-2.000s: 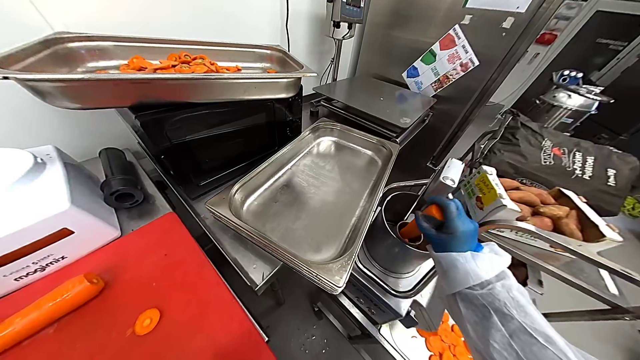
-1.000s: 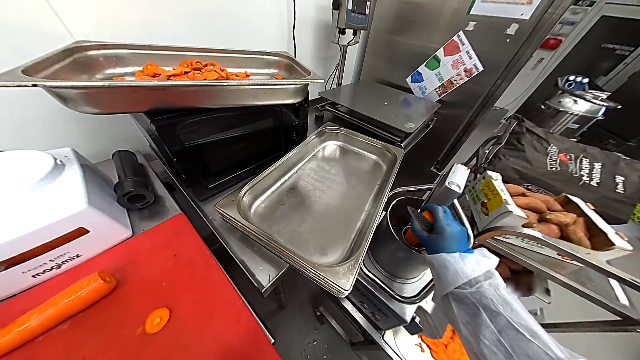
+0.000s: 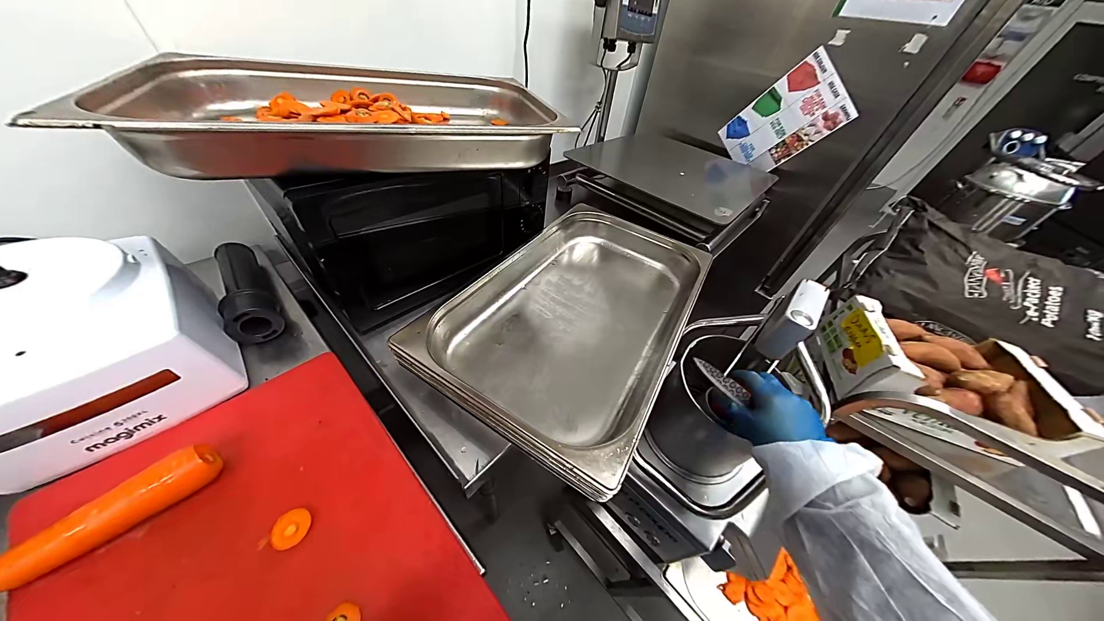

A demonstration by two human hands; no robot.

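Note:
My right hand (image 3: 772, 410), in a blue glove, holds a knife (image 3: 723, 381) with a dimpled blade over the feed opening of a vegetable-cutting machine (image 3: 703, 440). The fingers reach partly into the opening, so what lies under them is hidden. Sliced carrots (image 3: 774, 593) lie below the machine in a white container. My left hand is out of view. At the lower left, a peeled carrot (image 3: 112, 516) rests on a red cutting board (image 3: 259, 448), with a carrot slice (image 3: 291, 529) to its right and another piece (image 3: 345, 611) at the bottom edge.
A steel pan (image 3: 345, 155) with carrot slices sits on a black oven (image 3: 414, 233). Stacked shallow steel pans (image 3: 552, 345) stand between board and machine, before a scale platform (image 3: 677, 177). A white food processor (image 3: 112, 345) is left; a box of sweet potatoes (image 3: 975, 371) is right.
The carrot seen in my right hand at the machine's opening no longer shows, and the knife blade is now plainly in view there. Another carrot piece shows at the bottom edge of the board.

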